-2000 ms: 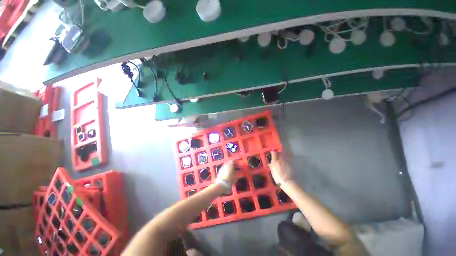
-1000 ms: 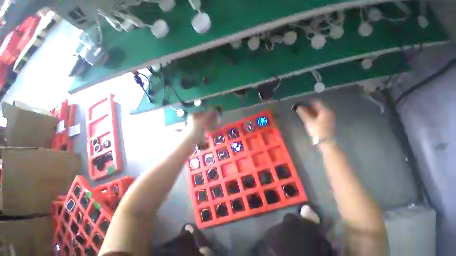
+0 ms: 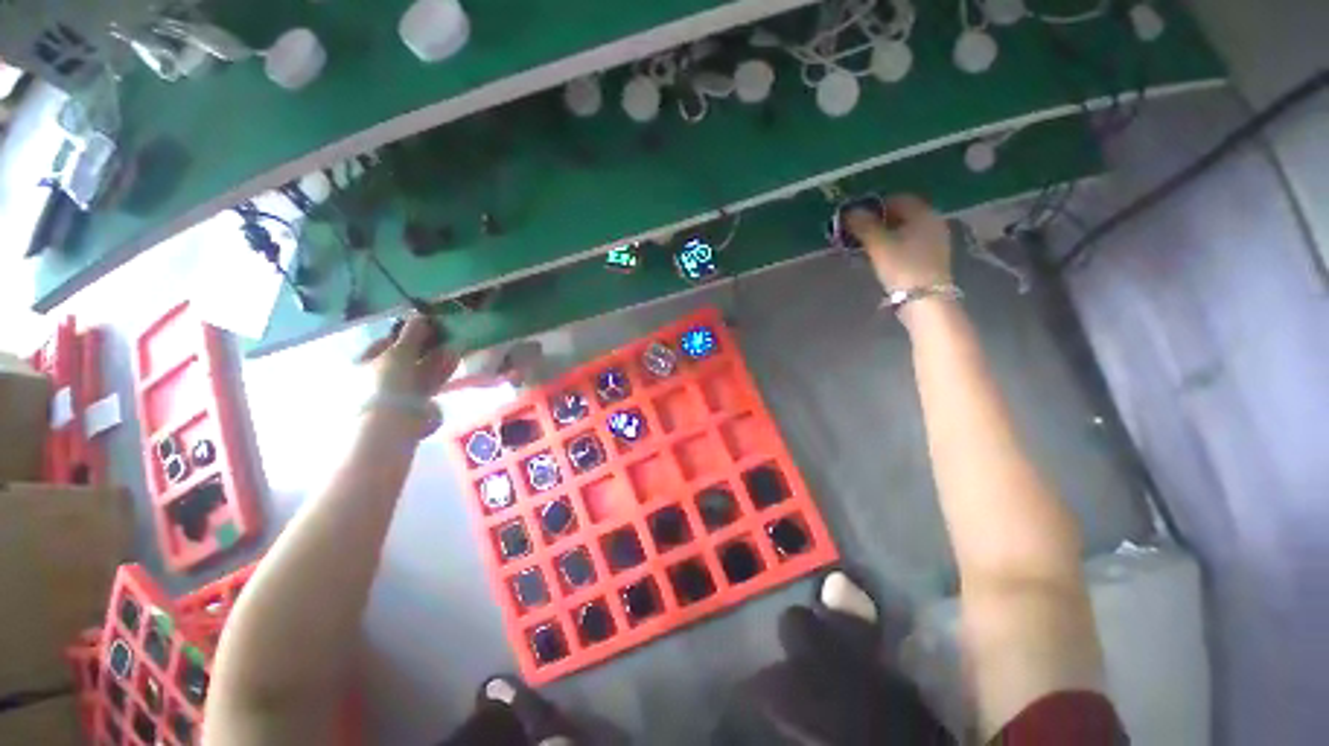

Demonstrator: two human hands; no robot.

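Observation:
My right hand (image 3: pixel 907 245) is at the lowest green shelf, its fingers closed on a dark smartwatch body (image 3: pixel 856 219) at the shelf's edge. My left hand (image 3: pixel 408 357) is at the left end of the same shelf, with a small dark thing at its fingertips; blur hides what it is. A red-orange compartment tray (image 3: pixel 605 496) lies on the floor between my arms. Its front rows hold dark watches, its back left pockets hold round watches, and several middle and right pockets are empty. One watch at the back right corner (image 3: pixel 698 343) glows blue.
The green charging rack (image 3: pixel 554 204) spans the top, with white magnetic chargers (image 3: pixel 838 92) on cables. Two lit watches sit on the lowest shelf, one of them nearer the middle (image 3: pixel 697 260). A narrow red tray (image 3: pixel 229 437), stacked trays (image 3: pixel 128 583) and cartons (image 3: pixel 59 547) are at left.
Both hands have left the tray for the lowest shelf, the right with a dark watch. Several middle and right pockets were emptied. Two watches on the shelf now show green or cyan light.

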